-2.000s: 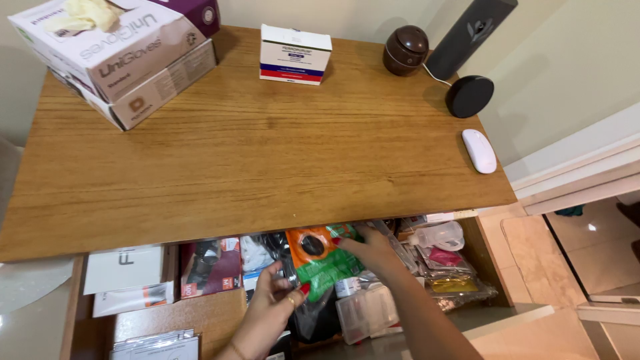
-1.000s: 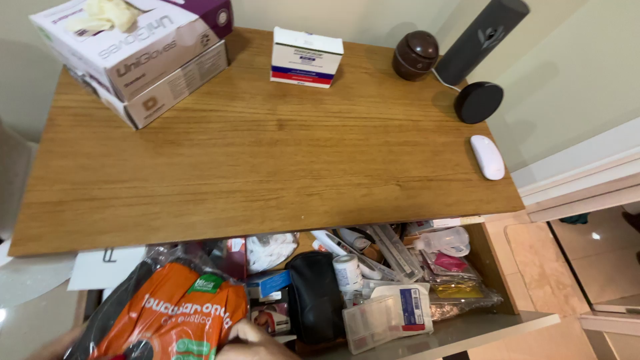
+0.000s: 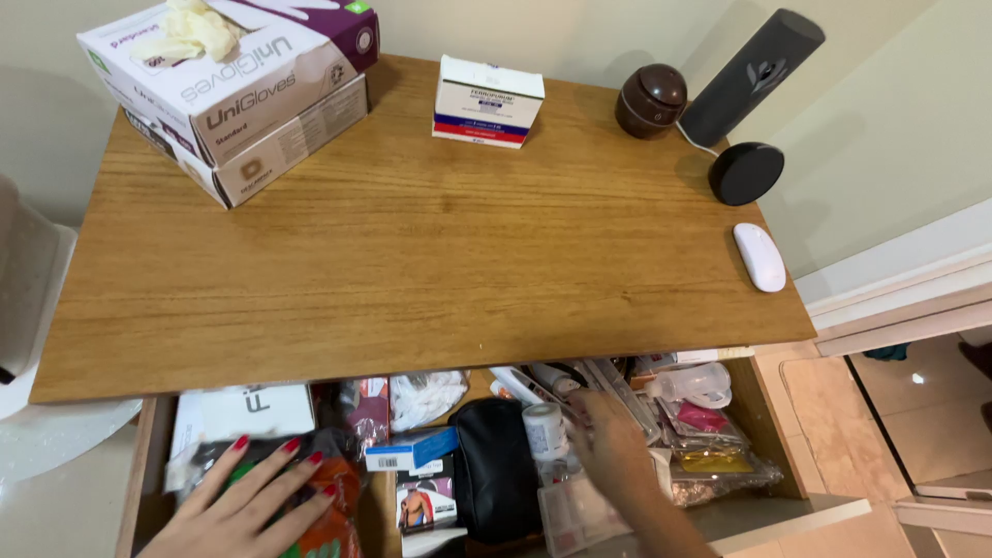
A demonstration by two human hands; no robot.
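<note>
My left hand (image 3: 252,504) lies with spread fingers on an orange, green and black plastic package (image 3: 337,504) at the left of the open drawer (image 3: 779,434). In the drawer's right half, my right hand (image 3: 608,442) reaches down among its contents, fingers bent beside a white cylindrical container (image 3: 545,431); whether it grips anything is hidden. A black zip pouch (image 3: 496,473) lies left of that container, and a clear plastic case (image 3: 577,515) is below it. A blue and white box (image 3: 412,449) sits between the package and the pouch.
Above the drawer is a wooden top (image 3: 434,256) bearing glove boxes (image 3: 256,101), a white medicine box (image 3: 487,105), a brown round device (image 3: 651,101), a dark cylinder (image 3: 752,77), a black round device (image 3: 745,173) and a white mouse (image 3: 759,257). The drawer front (image 3: 798,523) juts out below.
The orange package was at the drawer's middle two seconds ago, then was held up at the left; now it lies in the drawer's left part. My right hand has come back over the right half.
</note>
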